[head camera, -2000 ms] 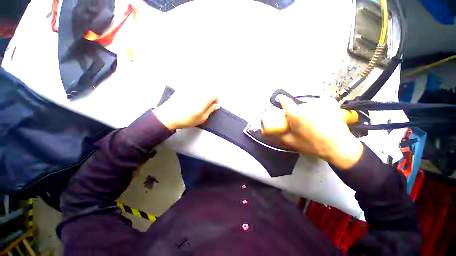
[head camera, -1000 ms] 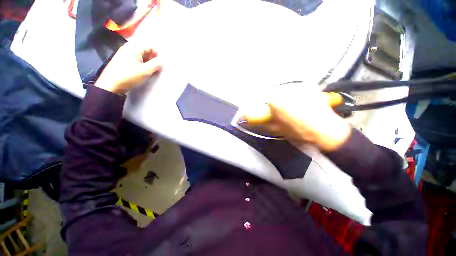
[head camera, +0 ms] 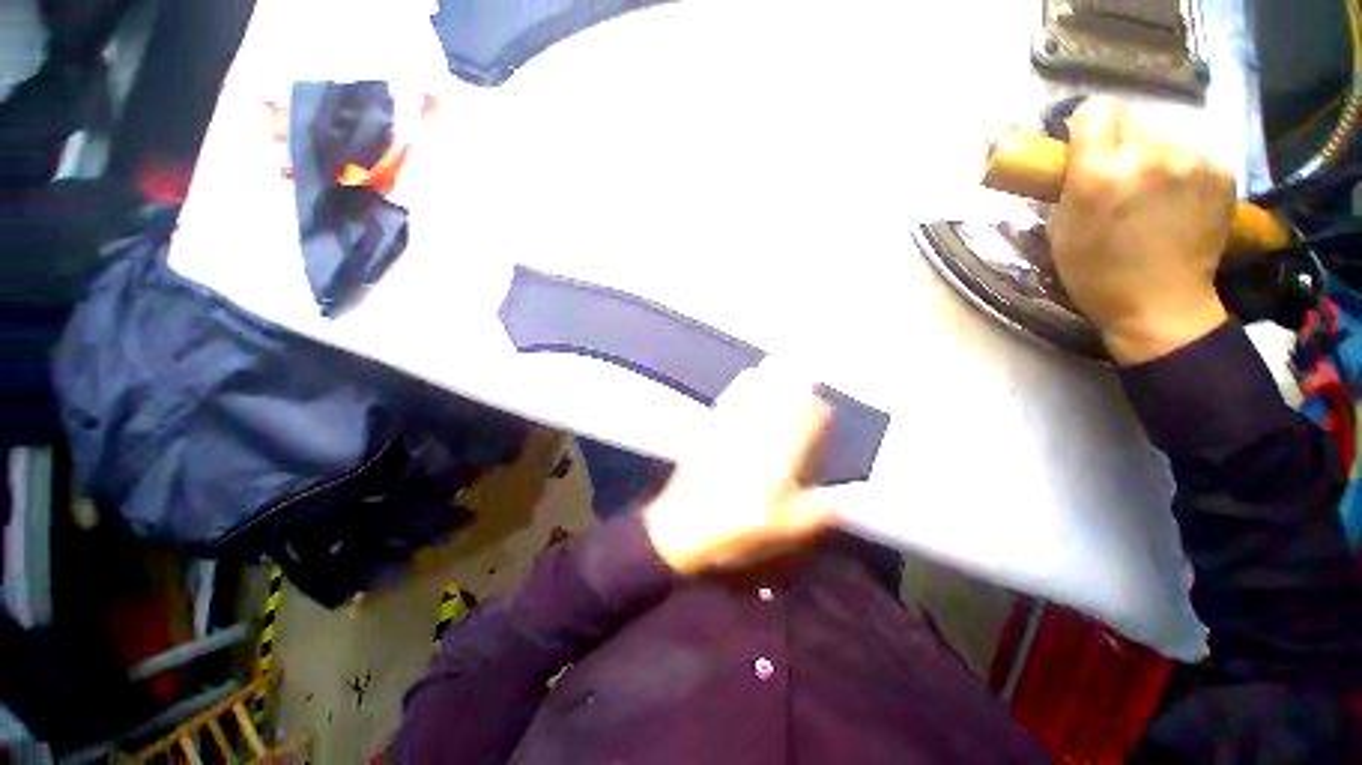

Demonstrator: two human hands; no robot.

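Observation:
The dark navy curved collar piece (head camera: 627, 327) lies flat near the front edge of the white table. My left hand (head camera: 751, 486) is over its right part, fingers spread and overexposed, hiding a section of it; whether the fingers press on it I cannot tell. My right hand (head camera: 1138, 224) is closed around the yellow-orange wooden handle (head camera: 1028, 163) of the steam iron (head camera: 998, 269). The iron is to the right of the collar piece, apart from it, its pointed tip towards the left.
Navy fabric with red-orange ribbon (head camera: 353, 194) lies at the left of the table. Another navy curved piece (head camera: 523, 33) is at the far side. The metal iron rest (head camera: 1120, 42) is far right. A dark cloth heap (head camera: 239, 404) hangs left; red crates (head camera: 1090, 680) stand below right.
My right hand has moved the iron off the collar piece to the right. My left hand has come from the navy fabric at the left to the collar's right part. The view has shifted.

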